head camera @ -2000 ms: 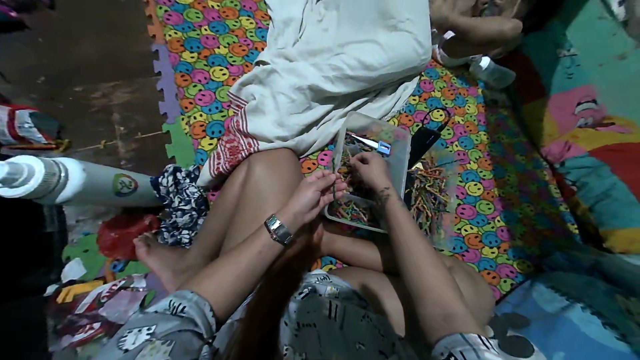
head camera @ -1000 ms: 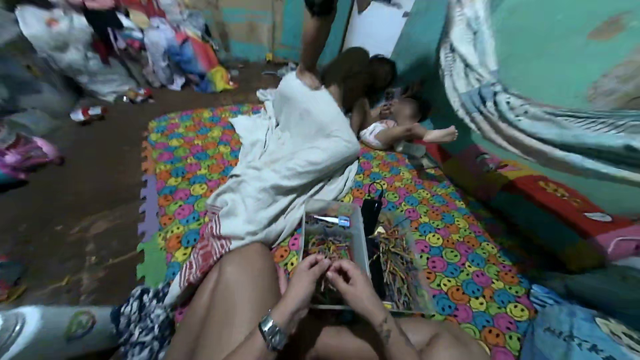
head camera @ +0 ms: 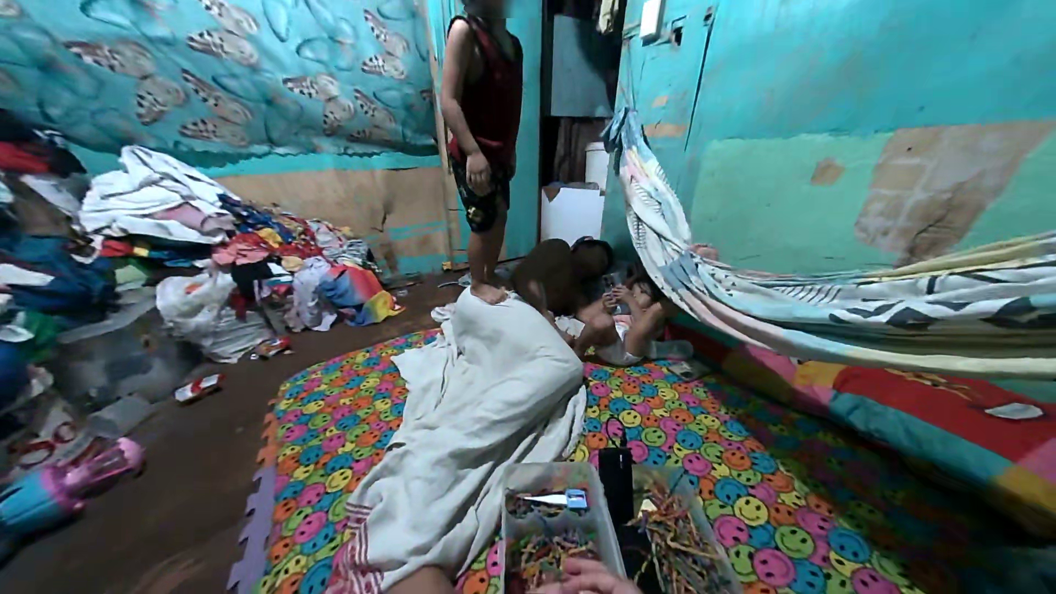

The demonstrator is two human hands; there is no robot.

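At the bottom edge of the head view, part of a hand (head camera: 587, 577) shows over the near end of a clear plastic container (head camera: 609, 528); which hand it is, and whether it holds anything, I cannot tell. My other hand cannot be made out. Thin multicoloured strands (head camera: 549, 554) fill the container, and a small pointed tool with a blue-and-white end (head camera: 569, 499) lies in its far part. To the right, a second clear container holds more coloured strands (head camera: 672, 528). A black oblong device with a cord loop (head camera: 615, 478) lies between the two containers.
A white cloth (head camera: 487, 388) covers someone lying on the smiley-face mat (head camera: 330, 421). One person (head camera: 487, 124) stands with a foot on the cloth; a small child (head camera: 623, 326) lies beyond. A hammock (head camera: 792, 313) hangs at right. Clothes (head camera: 272, 247) are piled at left.
The view has tilted up strongly. My hands, both visible over the container before, are now mostly below the frame.
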